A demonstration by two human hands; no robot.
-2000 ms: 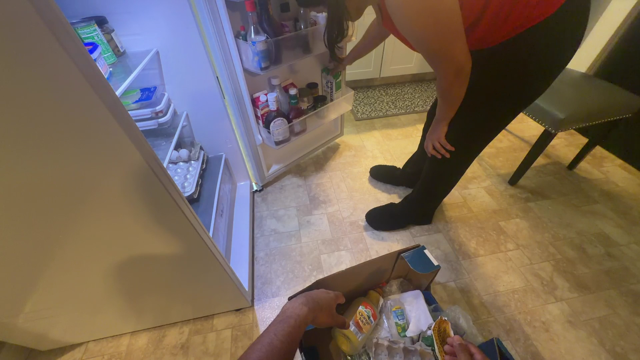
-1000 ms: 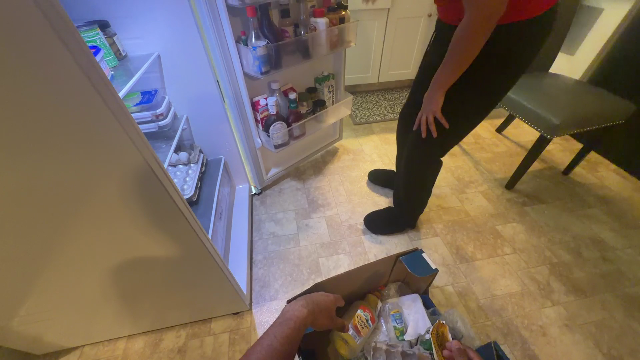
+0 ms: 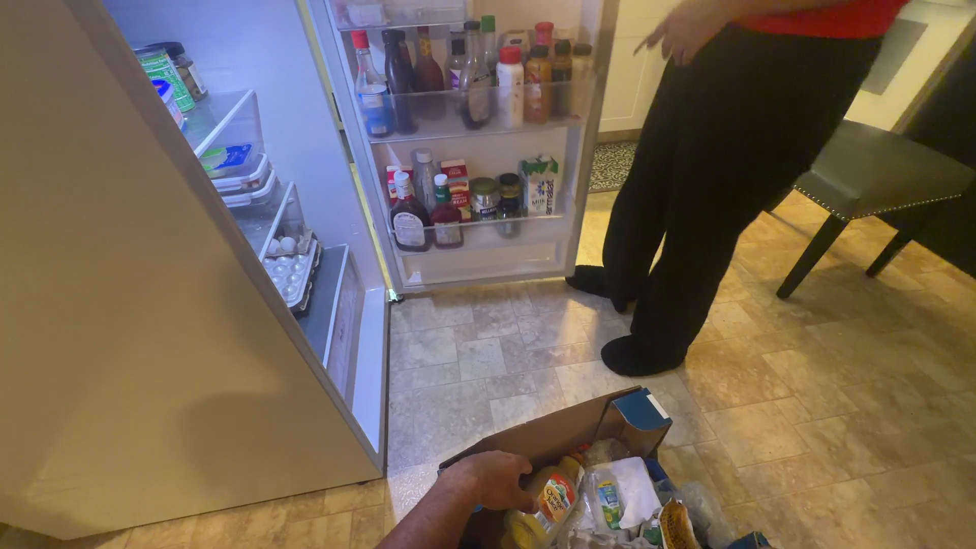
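Observation:
At the bottom of the head view is a cardboard box (image 3: 534, 431) filled with packages. My left hand (image 3: 497, 479) reaches over its left side, fingers curled beside an orange juice bottle (image 3: 555, 499); whether they grip the bottle or the box cannot be told. Right of the bottle lie a white package with a green label (image 3: 629, 488) and clear plastic wrapping (image 3: 705, 511). A yellow and brown packet (image 3: 677, 524) stands at the lower edge. Part of an egg carton (image 3: 598, 540) shows at the very bottom. My right hand is out of view.
An open refrigerator stands at the left, its door (image 3: 488, 274) swung out with bottles and a milk carton (image 3: 540, 187) in the bins. Eggs (image 3: 288, 267) sit on a lower shelf. A person in black trousers (image 3: 701, 183) stands beside the door, left of a dark padded chair (image 3: 877, 171).
The refrigerator door has swung toward me and now hides part of the person's far foot. The person's hand has lifted from beside the thigh. My right hand has left the view.

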